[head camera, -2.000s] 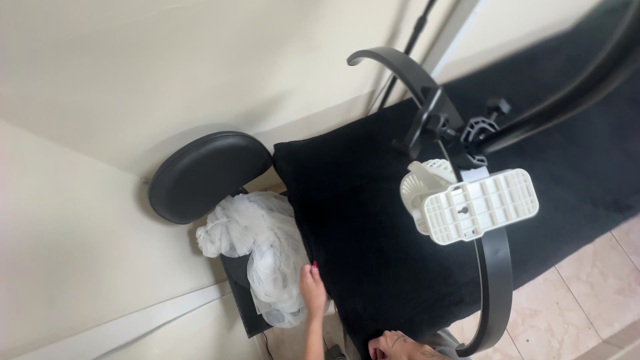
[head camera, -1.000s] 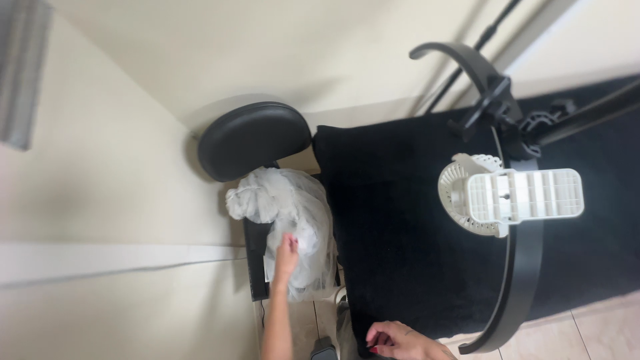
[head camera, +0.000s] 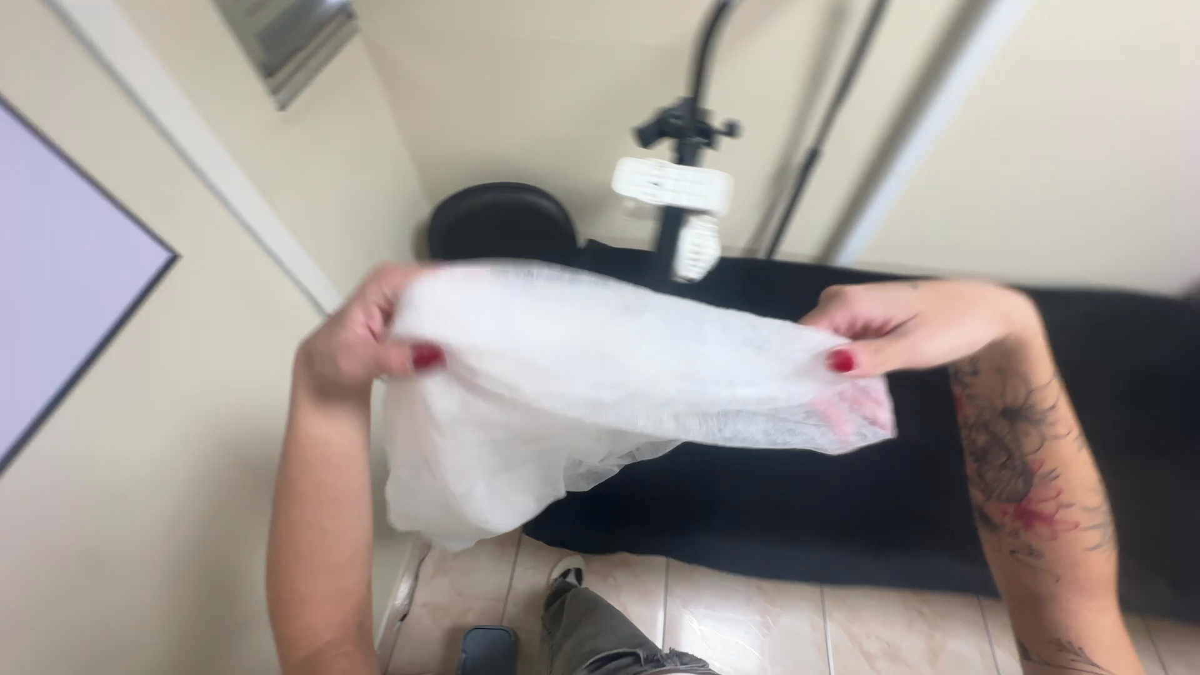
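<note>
A thin white see-through sheet (head camera: 600, 352) is stretched between my two hands, above a long bed draped in a black cover (head camera: 750, 506). My left hand (head camera: 366, 333) grips its left end, thumb on top. Its right end is pinched by my right hand (head camera: 872, 333), whose fingers show through the material. From the left end, loose folds hang down. The sheet hides the near left part of the bed. Both hands are somewhat blurred.
Behind the sheet are a black padded round seat or rest (head camera: 502, 220) and a black stand arm (head camera: 689, 131) bearing a white plastic holder (head camera: 670, 185). A dark pole (head camera: 811, 155) leans by the wall. On the tiled floor (head camera: 750, 614) lies a dark oblong object (head camera: 488, 650) near my foot.
The white material, bunched beside the bed one second ago, is now raised and spread between both hands. My right hand has left the bed's edge. The view has turned strongly.
</note>
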